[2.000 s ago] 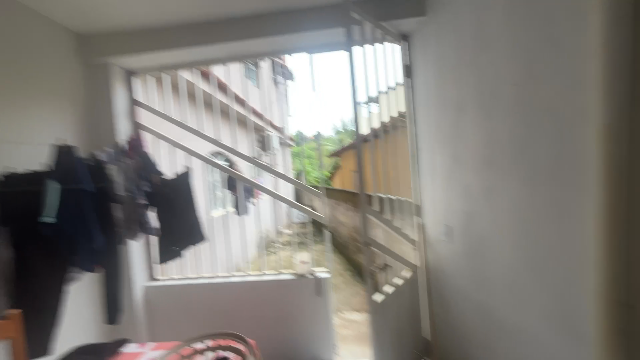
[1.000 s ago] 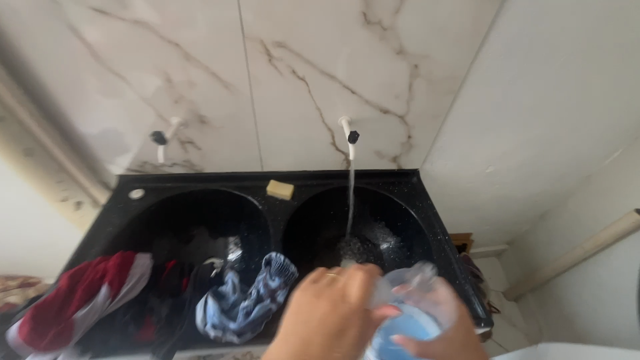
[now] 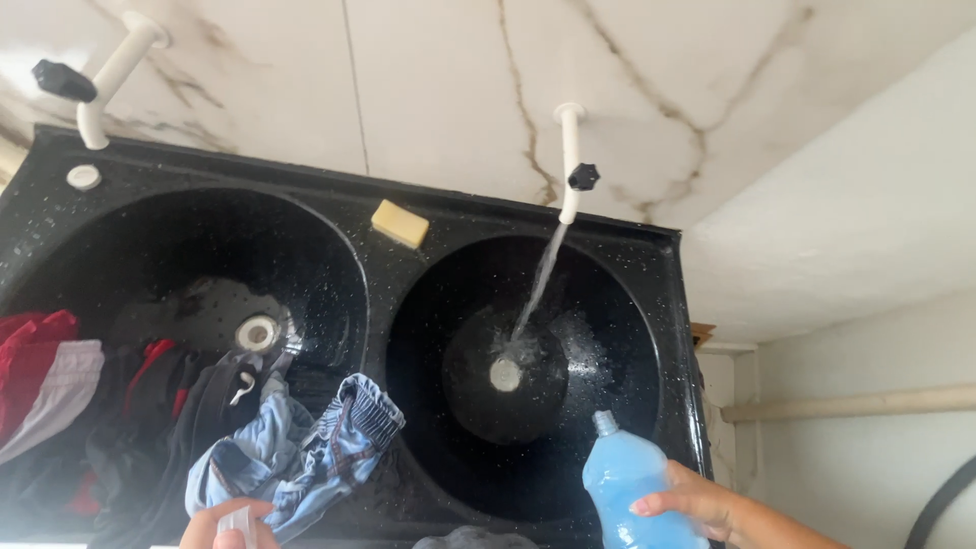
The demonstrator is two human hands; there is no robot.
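My right hand [image 3: 690, 503] grips an uncapped plastic bottle of light blue liquid [image 3: 629, 480] at the front right of the right basin [image 3: 610, 305]. Between the fingers of my left hand [image 3: 229, 526] is a small translucent plastic cap [image 3: 238, 524], at the bottom edge beside light blue denim clothing [image 3: 290, 457]. Water [image 3: 543, 282] runs from the right white tap [image 3: 570, 164] toward the basin's drain [image 3: 505, 375].
Dark clothes [image 3: 198, 412] and a red and white garment [image 3: 53, 381] lie across the left basin [image 3: 229, 198]. A yellow soap bar [image 3: 400, 223] rests on the black ledge. The left tap [image 3: 114, 76] shows no water. Dark cloth [image 3: 473, 537] shows at the bottom.
The view has swung from a barred gate and hanging clothes to the sinks. My hands, close together around the bottle one second ago, are now apart.
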